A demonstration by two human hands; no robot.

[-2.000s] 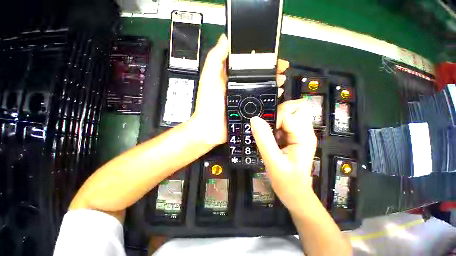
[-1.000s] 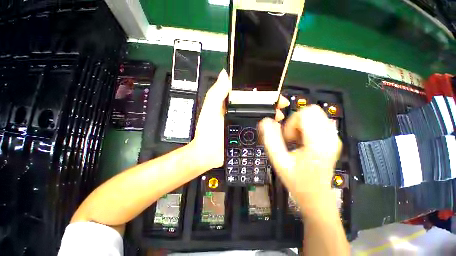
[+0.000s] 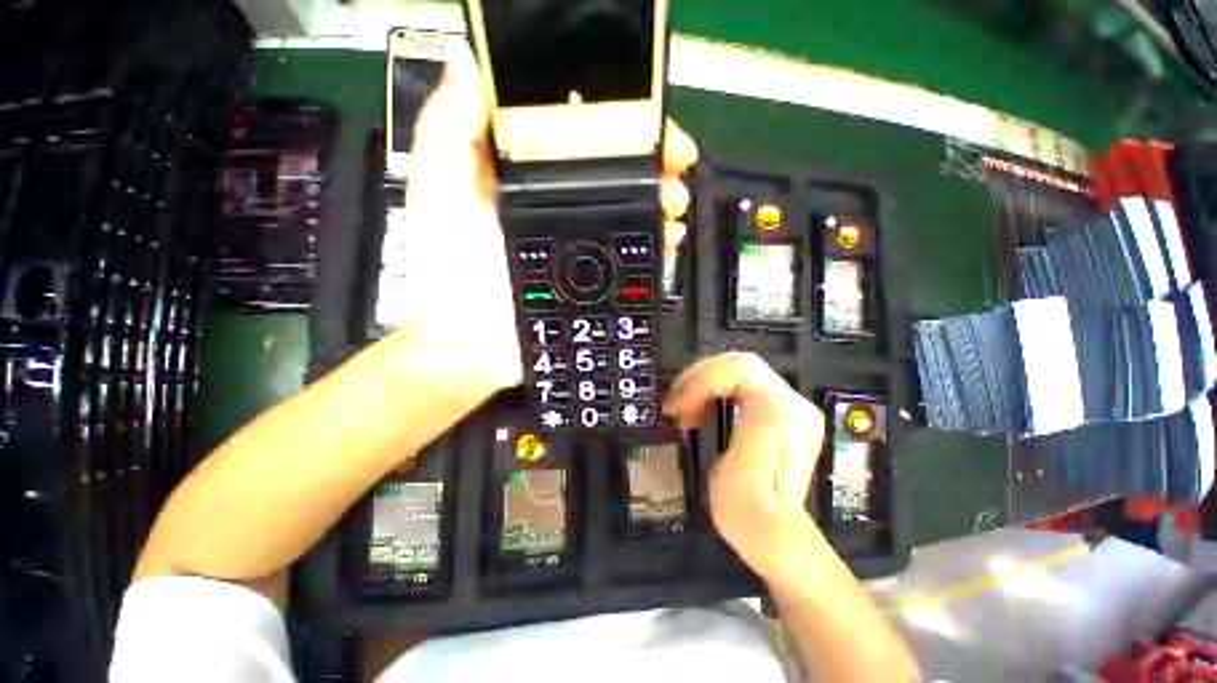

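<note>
An opened flip phone (image 3: 581, 194) with a gold-rimmed dark screen half, cut off at the top edge, is held over the tray. Its keypad (image 3: 587, 334) lies in the lower half, with white digits and green and red call keys. My left hand (image 3: 461, 240) holds the phone from its left side, fingertips showing at its right edge. My right hand (image 3: 761, 434) has curled fingers near the keypad's lower right corner; I cannot tell if it touches. The foam phone tray (image 3: 601, 596) below holds several folded phones (image 3: 534, 507) with orange-gold spots.
Another opened phone (image 3: 417, 100) is partly behind my left hand. Stacked black blister trays (image 3: 107, 334) stand at left, with a dark tray or panel (image 3: 271, 200) beside them. Blue-grey piles with white tops (image 3: 1048, 360) lie at right. A white rail (image 3: 828, 91) crosses the back.
The view has shifted, so the scene sits further left. My right hand has moved from the upper right keys to the keypad's lower right corner, uncovering the red key. My left hand still holds the phone.
</note>
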